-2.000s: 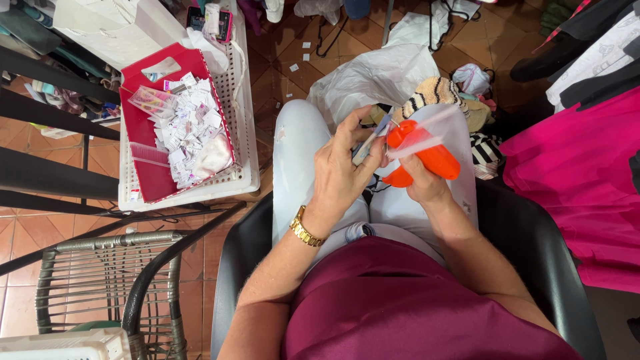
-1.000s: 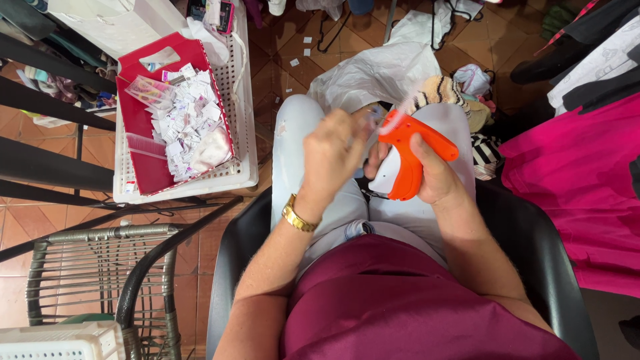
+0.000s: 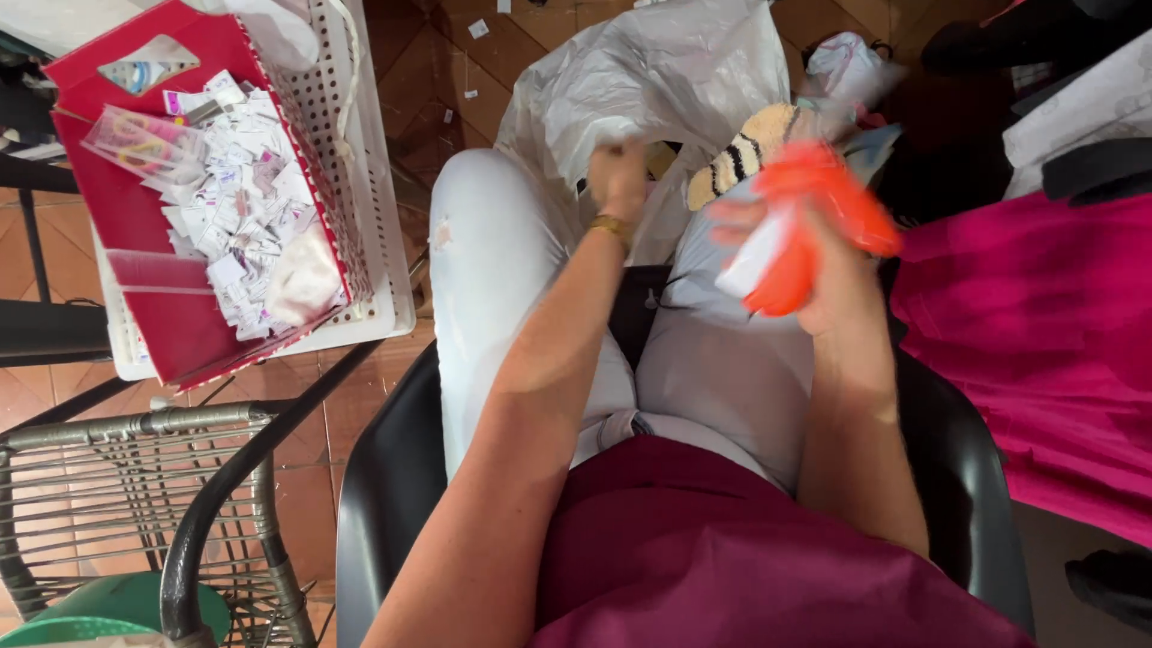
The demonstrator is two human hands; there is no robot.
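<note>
My right hand (image 3: 832, 270) holds an orange and white plastic hand tool (image 3: 787, 261), apparently a tagging gun, above my right thigh; motion blurs both. My left hand (image 3: 619, 175), with a gold watch on its wrist, is over the near edge of a whitish plastic bag (image 3: 657, 63) between my knees. Its fingers are blurred, and whether they hold anything cannot be seen. Beside the bag lies a cream fabric item with black stripes (image 3: 742, 157).
To the left, a red box (image 3: 180, 337) with many small printed tags (image 3: 243, 198) rests on a white perforated crate (image 3: 391, 297). A wire-seated chair (image 3: 135, 468) is below it. Bright pink cloth (image 3: 1035, 333) hangs at the right.
My left hand has moved away from the orange tool to above the plastic bag. The tool has moved right in my right hand. The view has shifted closer.
</note>
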